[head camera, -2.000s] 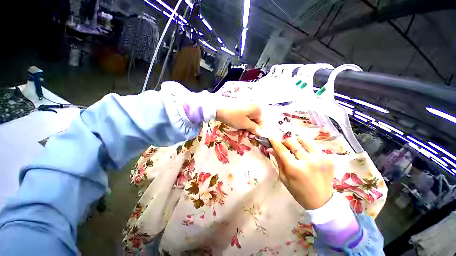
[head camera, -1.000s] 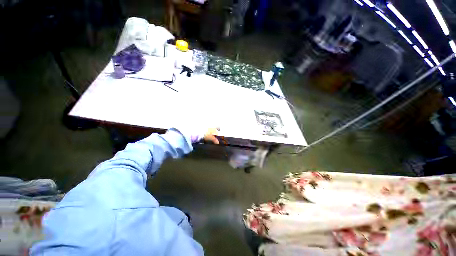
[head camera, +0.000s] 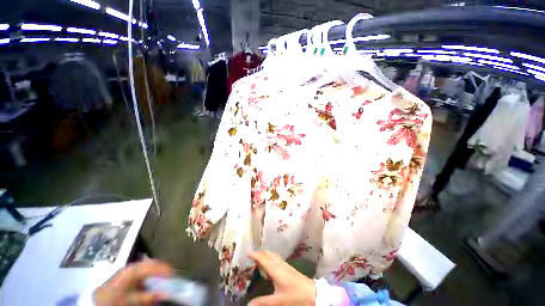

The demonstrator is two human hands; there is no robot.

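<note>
Floral blouses [head camera: 358, 191] hang in front of me on white hangers [head camera: 360, 45]. The front one faces me, its neckline under the hanger. My right hand [head camera: 284, 281] is at the lower middle, fingers apart, in front of the lower blouse edge; whether it touches the cloth is unclear, and nothing shows in it. My left hand [head camera: 131, 285] is at the bottom left, blurred and partly cut off. It holds a small pale whitish-green object [head camera: 176, 290], blurred, possibly a label or card.
The grey garment rail [head camera: 442, 21] runs above the blouses. The white worktable [head camera: 36, 275] at the left bears a printed picture sheet [head camera: 98, 244]. A thin pole [head camera: 138, 113] stands behind. A white box-like surface [head camera: 425, 260] is at the lower right. Other garments hang behind.
The view has swung from the table back to the blouses. My left hand has left the table's edge and now holds the pale object. My right hand has come back into view.
</note>
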